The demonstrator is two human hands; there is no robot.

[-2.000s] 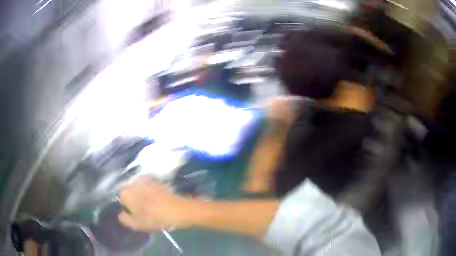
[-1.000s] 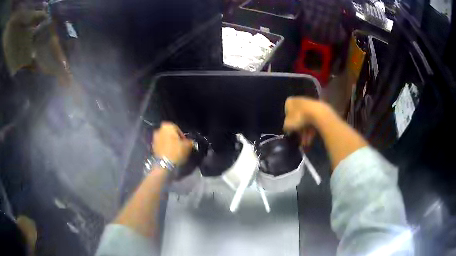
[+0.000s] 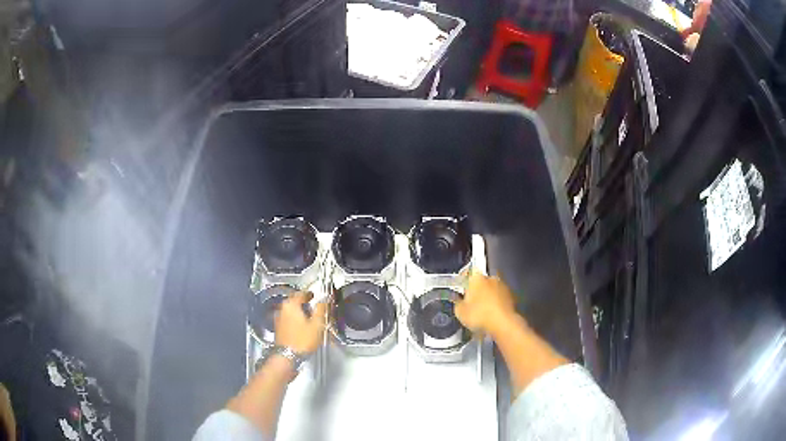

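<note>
Several camera units [image 3: 364,245] with round black fronts and white bodies stand in two rows in a deep black-grey tote [image 3: 345,105]. My left hand [image 3: 300,327] is at the front-left unit [image 3: 269,312], its fingers over that unit's right side. My right hand [image 3: 484,306] is at the right side of the front-right unit [image 3: 439,319], fingertips against its edge. The fingers partly hide both units, and the exact grip is unclear. A white sheet [image 3: 388,400] lies in the tote in front of the units.
Beyond the tote are a tray of white pieces [image 3: 396,43], a red stool [image 3: 517,62] and a yellow-orange container [image 3: 603,65]. Stacked black totes with a white label [image 3: 728,215] stand on the right. Part of a person's hand [image 3: 696,26] shows at the top right.
Both hands have gone down into the tote with the units they were carrying. The units now stand in rows, and the view looks deeper into the tote.
</note>
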